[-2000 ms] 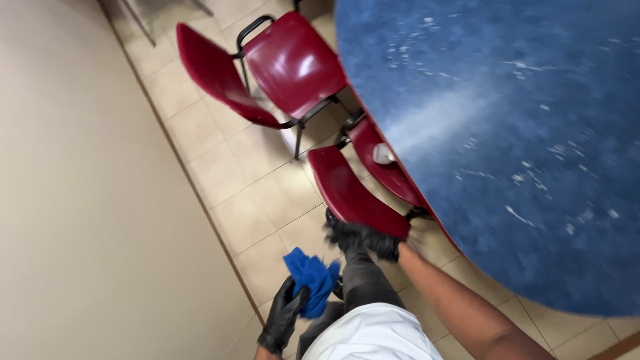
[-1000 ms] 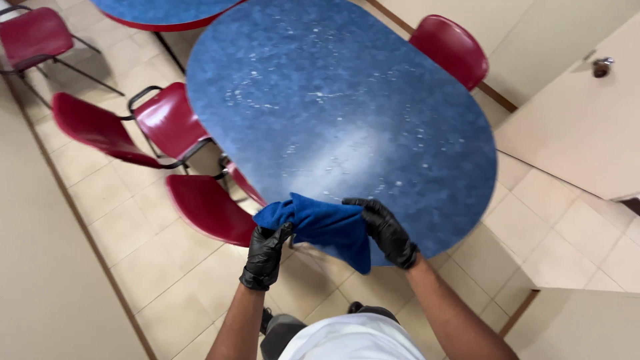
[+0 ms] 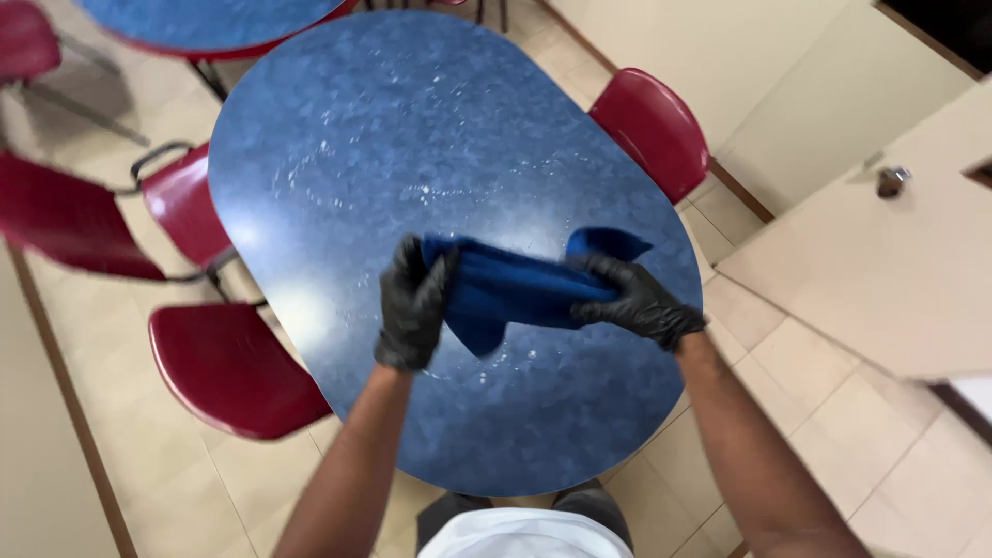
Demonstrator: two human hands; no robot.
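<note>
A blue cloth is stretched between my two hands, above an oval table with a mottled blue top. My left hand, in a black glove, grips the cloth's left end. At the other end my right hand, gloved alike, pinches the cloth, and a loose flap stands up beyond it. Another corner hangs down near my left hand. White droplets or specks lie scattered in lines and arcs over the tabletop. Whether the cloth touches the table cannot be told.
Red chairs stand at the table's left side and far right. A second blue table is at the upper left. On the right is a pale door with a metal knob. Walls flank the tiled floor.
Two seconds ago my left hand alone held the bunched cloth beside the table; now both hands hold it spread over the tabletop. The view has swung toward the table.
</note>
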